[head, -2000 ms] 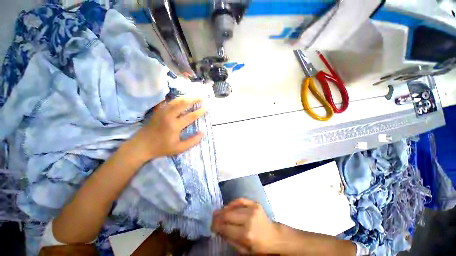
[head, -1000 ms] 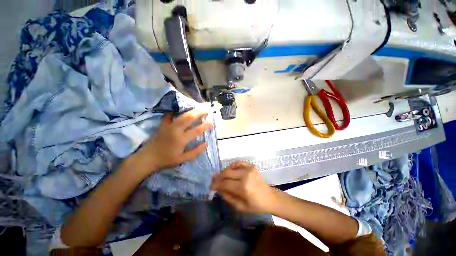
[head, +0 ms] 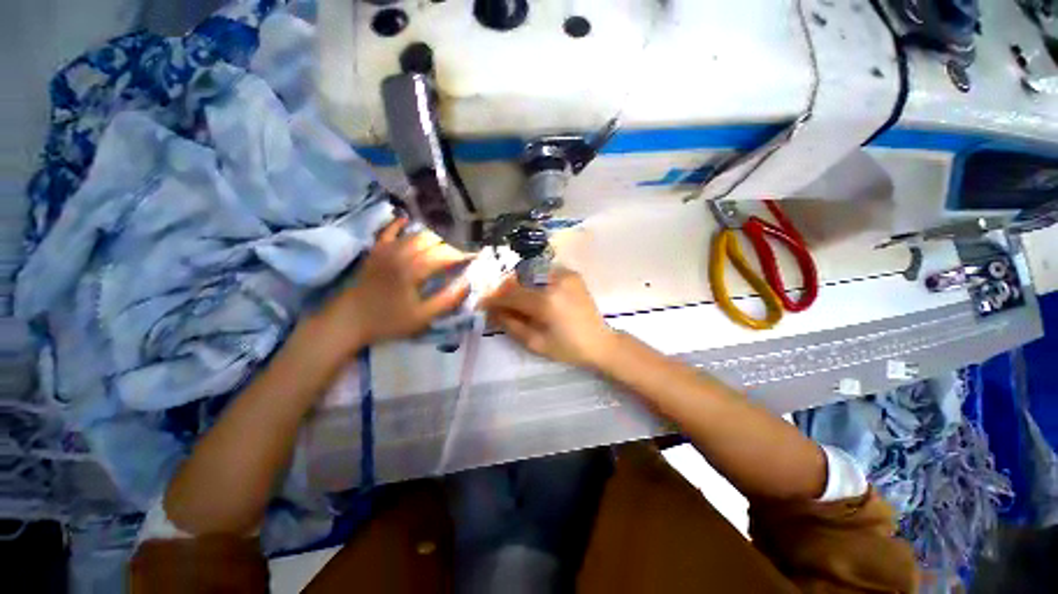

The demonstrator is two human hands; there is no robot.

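Note:
The pale blue garment (head: 174,232) lies in a large soft heap left of the needle, its edge reaching the presser foot area (head: 511,250) of the white sewing machine. My left hand (head: 400,284), slightly blurred, holds the garment's edge just left of the foot. My right hand (head: 551,319) is just below and right of the foot, fingertips pinched at the top of a thin pale strip (head: 458,406). The strip hangs down across the table edge. Glare and my fingers hide the exact stitching spot.
Scissors with yellow and red handles (head: 748,273) lie on the machine bed. A ruler strip (head: 812,348) runs along the table front. A bobbin winder (head: 986,284) sits at the right end. Crumpled blue pieces with strands (head: 928,464) are at the lower right. A white card (head: 708,482) shows below the table.
My right hand has moved up from the table's front edge to the presser foot. The ribbed edge no longer stretches toward the lap; the thin strip now shows. The view has shifted, showing more machine head.

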